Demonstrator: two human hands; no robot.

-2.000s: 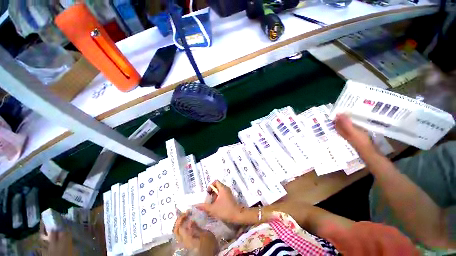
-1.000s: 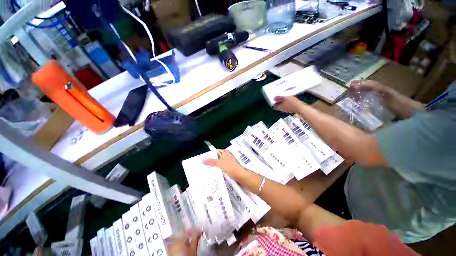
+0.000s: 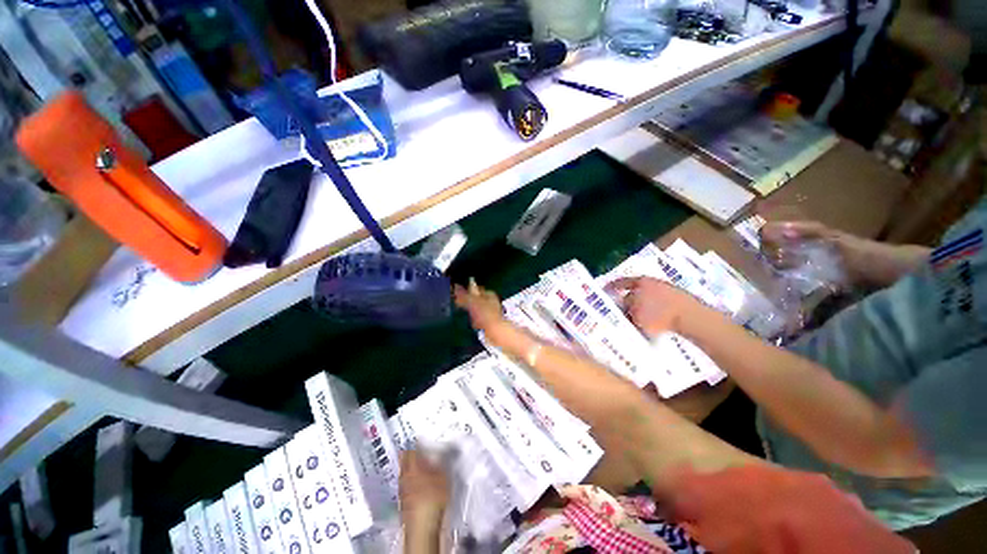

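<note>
My right hand (image 3: 484,312) is stretched over the edge of the green belt, below the fan, with a small pale stick-like item (image 3: 472,286) between its fingers. My left hand (image 3: 424,487) is low in front of me, blurred, at a crumpled clear bag (image 3: 476,492) that it seems to hold. White boxes with round icons (image 3: 514,417) lie in an overlapping row beside it. More icon boxes (image 3: 284,492) stand at the lower left, beside a box with black print (image 3: 344,449). A bagged-looking box (image 3: 444,248) lies on the belt behind the fan.
Another person's hand (image 3: 653,306) touches the barcode boxes (image 3: 584,325); their other hand (image 3: 795,240) holds clear film. The dark fan (image 3: 382,290) hangs over the green belt (image 3: 584,216). An orange case (image 3: 119,189), phone (image 3: 271,213) and drill (image 3: 514,87) lie on the shelf.
My right hand has moved from the boxes out to the belt's edge. The box it held is gone from it. The neighbour's hand has moved from a raised box down to the row.
</note>
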